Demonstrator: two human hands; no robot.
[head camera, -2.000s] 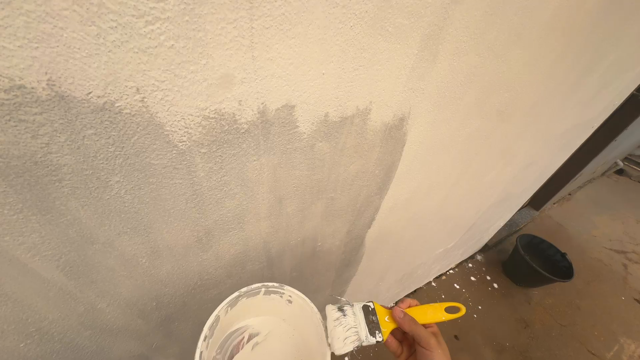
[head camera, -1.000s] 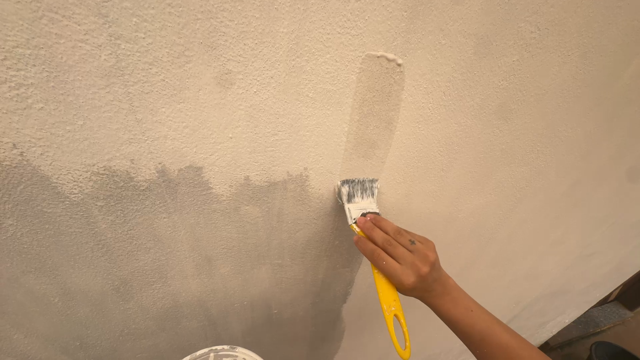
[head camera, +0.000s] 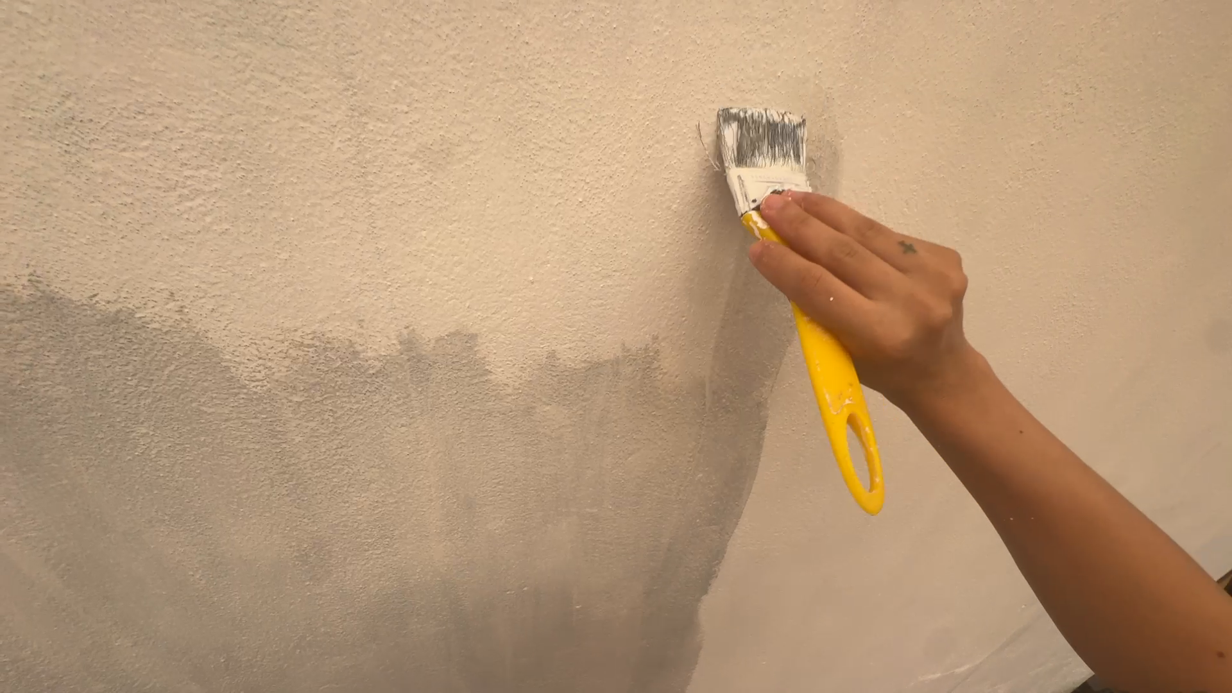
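Note:
My right hand (head camera: 866, 284) grips a flat paintbrush (head camera: 835, 371) near its ferrule. The brush has a yellow plastic handle with a slot at its lower end, and dark bristles coated in white paint. It points upward, bristles against the rough plastered wall (head camera: 433, 192). Below and to the left of the brush, a darker grey, damp-looking area (head camera: 385, 481) with a ragged upper edge covers the lower wall. A darker band runs from it up toward the bristles. My left hand is out of view.
Paler wall (head camera: 914, 597) continues to the right of the grey area, under my forearm. A small dark edge shows at the lower right corner of the view.
The brush in my right hand has moved from beside the white paint bucket up onto the wall, then higher. The bucket has left the view, which has shifted.

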